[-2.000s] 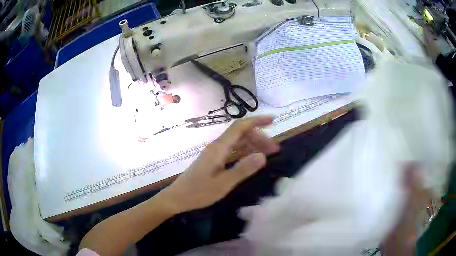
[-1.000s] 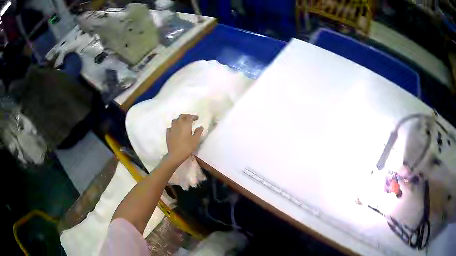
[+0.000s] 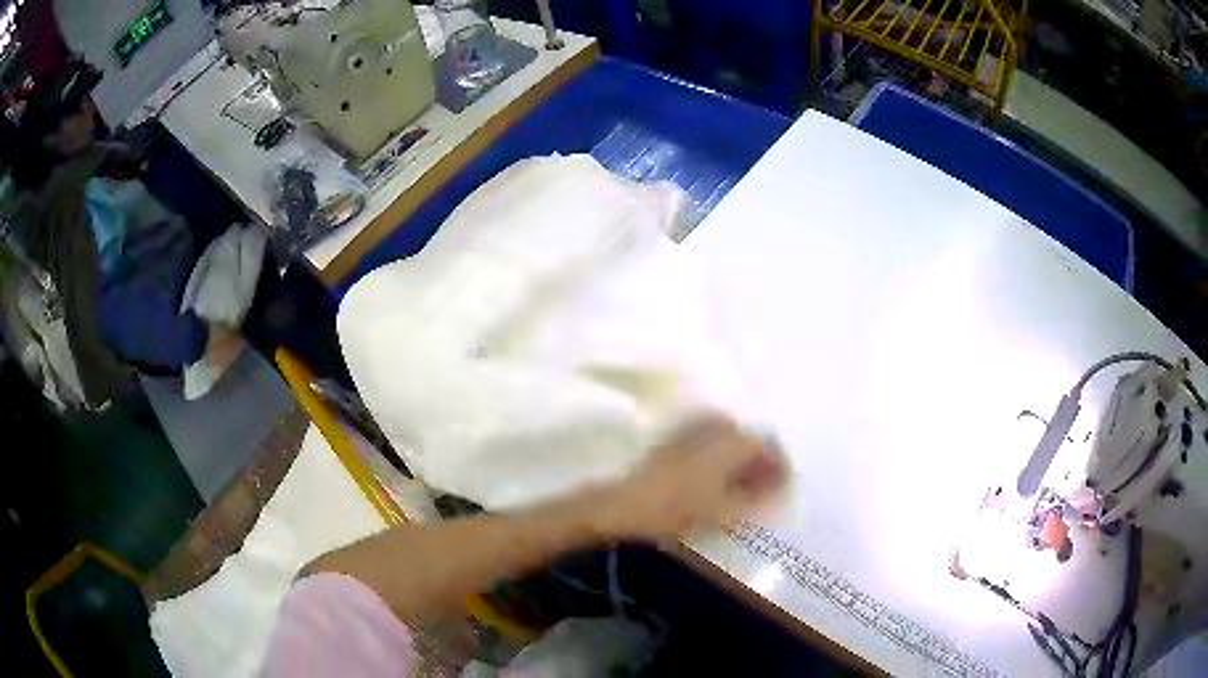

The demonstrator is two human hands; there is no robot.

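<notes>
A heap of white cloth (image 3: 490,331) lies over the left end of the white table (image 3: 901,252) and the blue surface beside it. My left hand (image 3: 729,474) is blurred and closed at the cloth's near right part, over the table's front edge. A fold of the cloth runs up to my fingers. My right hand is out of the picture. The off-white sewing machine (image 3: 1133,450) is at the right edge, with a reddish spot (image 3: 1056,530) by the needle under the glare. Dark scissors (image 3: 1066,649) are cut off at the lower right.
The gooseneck lamp (image 3: 1049,444) stands left of the needle. A blue tray (image 3: 1007,172) and a yellow rack (image 3: 927,47) are behind. Another machine (image 3: 351,80) and a seated person (image 3: 146,278) are at the upper left. A yellow frame (image 3: 338,437) with white cloth is at the lower left.
In the last second, my left hand has moved right, from the heap to the table's front edge. The cloth has shifted right with it. The white cloth seen at right earlier is out of view.
</notes>
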